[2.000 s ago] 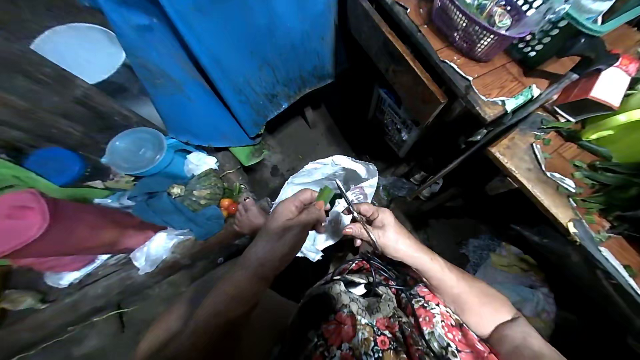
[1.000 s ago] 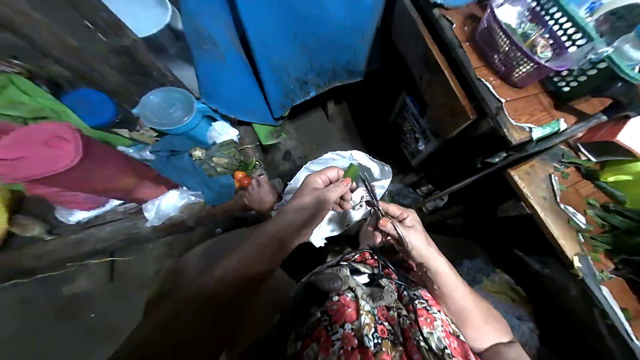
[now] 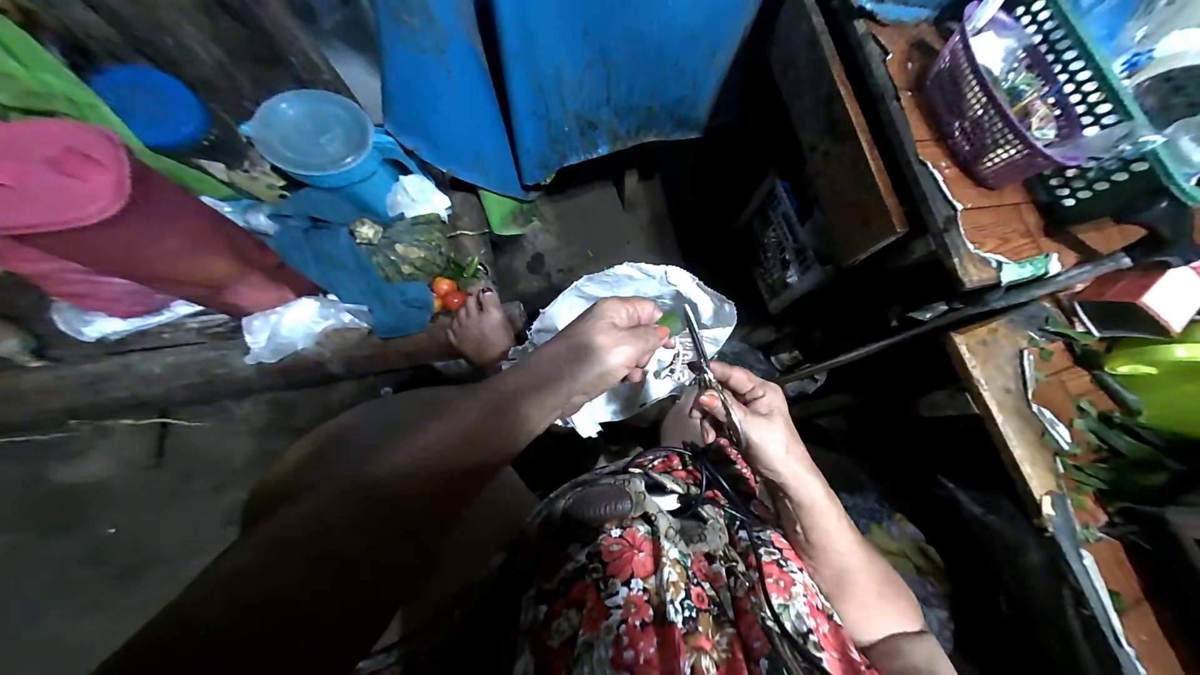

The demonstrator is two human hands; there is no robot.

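My left hand (image 3: pixel 614 349) pinches a small green piece of plant (image 3: pixel 671 321) between thumb and fingers; its exact kind is not clear. Just to its right, my right hand (image 3: pixel 750 412) grips a pair of metal scissors (image 3: pixel 703 361), with the blades pointing up and away from me beside the green piece. Whether the blades are parted is hard to tell. Below both hands lies an open white sack (image 3: pixel 609 286) with printing on it, its inside mostly hidden by my left hand.
Red tomatoes (image 3: pixel 454 300) and a green squash-like vegetable (image 3: pixel 412 248) lie beside my bare foot (image 3: pixel 483 328). A lidded blue tub (image 3: pixel 314 136) stands at the left. At the right, a purple basket (image 3: pixel 994 122) and green leaves (image 3: pixel 1125 450) rest on wooden surfaces.
The green piece shows smaller beside my left fingers than in the earlier frames. Both hands stay over the white sack, the scissors still in my right hand.
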